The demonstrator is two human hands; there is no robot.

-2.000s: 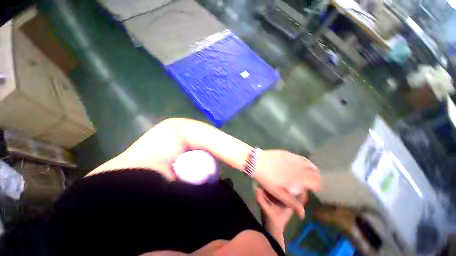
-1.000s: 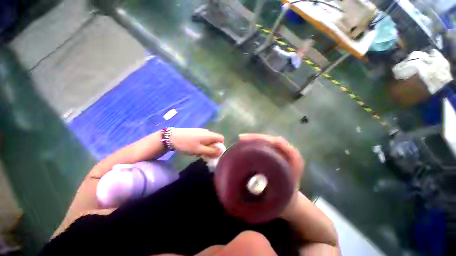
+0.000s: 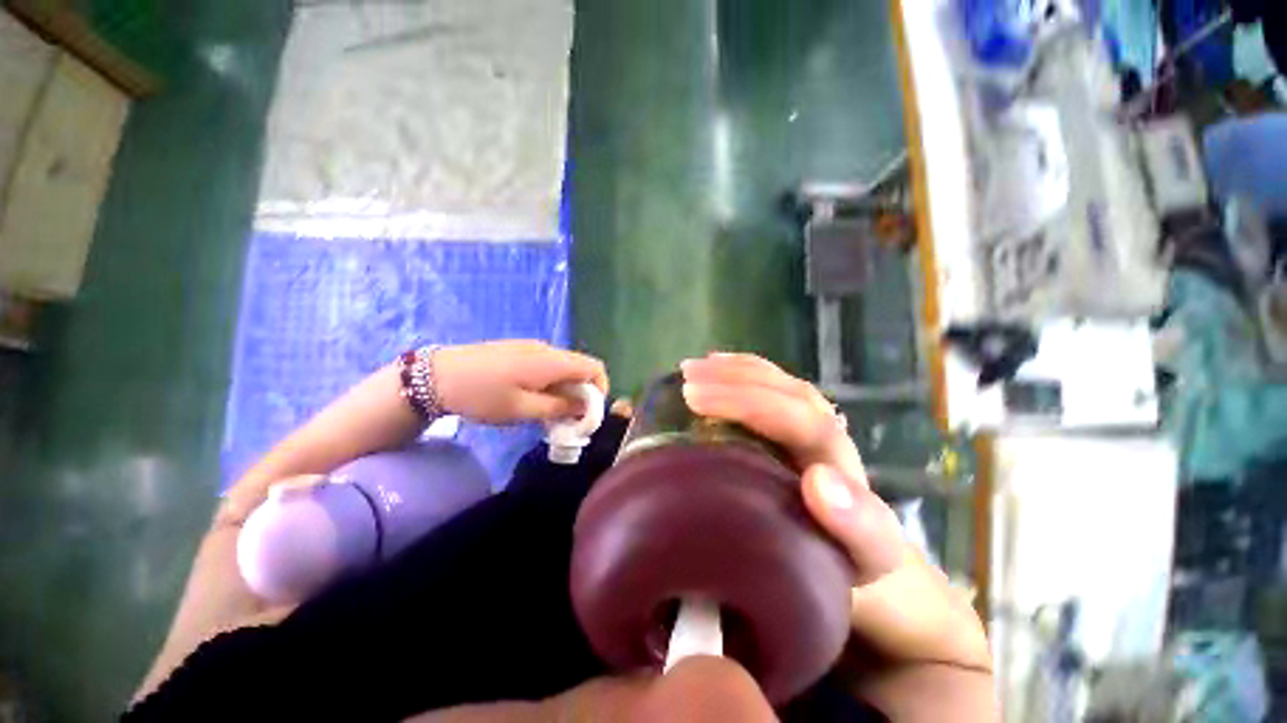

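My right hand (image 3: 783, 438) is wrapped around a dark maroon drink bottle (image 3: 706, 530) with a white spout (image 3: 695, 631). The bottle is tilted up close below the camera, its spout end near the wearer's skin at the bottom edge. My left hand (image 3: 515, 384), with a beaded bracelet at the wrist, holds a small white cap (image 3: 575, 424) in its fingertips, left of the bottle. A pale purple tumbler (image 3: 370, 516) lies tucked between my left forearm and my dark top.
Blue wrapped sheeting (image 3: 395, 304) and a pale grey cover (image 3: 424, 127) lie ahead on the green floor (image 3: 649, 212). Pale cartons (image 3: 57, 170) stand at the far left. A long cluttered worktable (image 3: 1059, 269) runs along the right, with a metal stand (image 3: 840, 283) beside it.
The view has turned, so the sheeting now lies straight ahead and the worktable along the right. The maroon bottle has tipped, with its spout nearer the wearer. The white cap shows more clearly.
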